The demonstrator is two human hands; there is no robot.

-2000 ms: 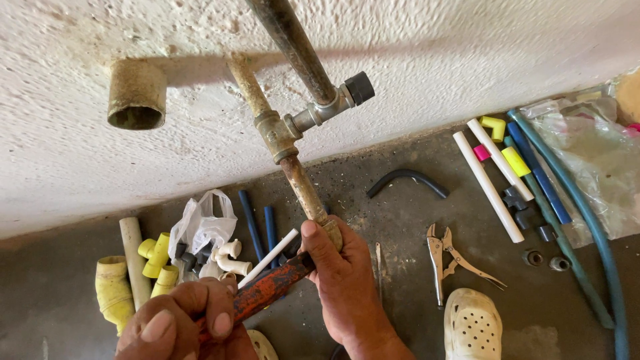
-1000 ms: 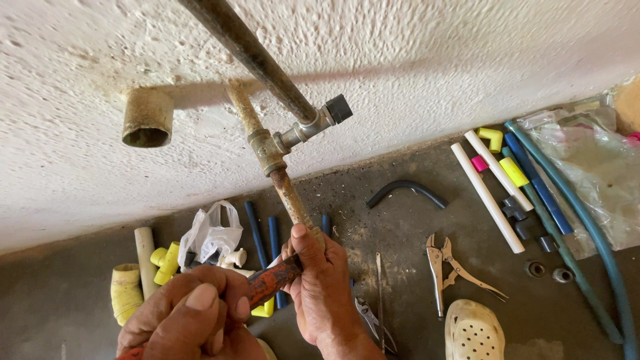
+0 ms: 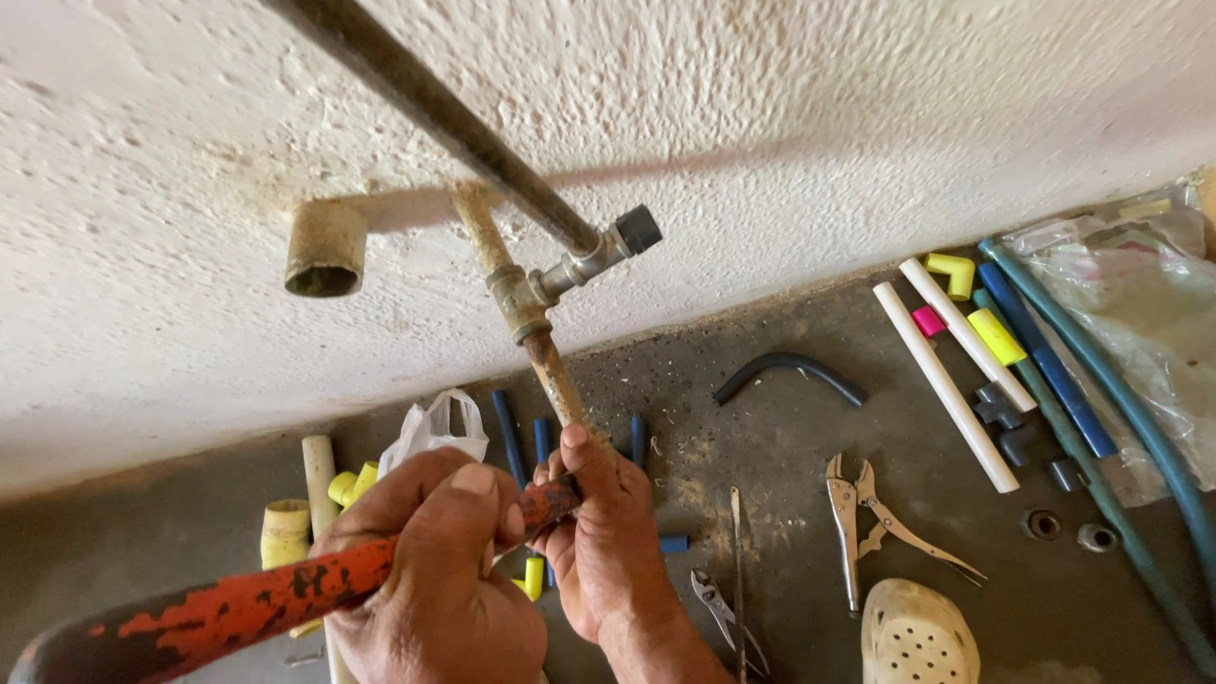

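My left hand (image 3: 437, 560) is closed around the worn red-painted handle (image 3: 275, 594) of a metal tool, which runs to the lower left. The tool's far end meets my right hand (image 3: 603, 537), and its head is hidden there. My right hand grips the lower part of a rusty metal pipe (image 3: 554, 375), thumb in front. That pipe hangs from a metal tee fitting (image 3: 521, 302), joined to a stub coming out of the wall. A side fitting (image 3: 575, 271) with a black cap (image 3: 638, 229) carries a long dark pipe (image 3: 446, 123) toward the upper left.
An open pipe stub (image 3: 326, 252) juts from the textured white wall. On the floor lie locking pliers (image 3: 844, 532), slip-joint pliers (image 3: 717, 598), a screwdriver (image 3: 737, 570), a bent black hose (image 3: 788, 361), white pipes (image 3: 945, 385), a teal hose (image 3: 1111, 366) and a white plastic bag (image 3: 432, 427).
More of the red handle now shows, reaching to the lower left beyond my left hand. My right hand has stayed on the lower pipe. The view has shifted slightly.
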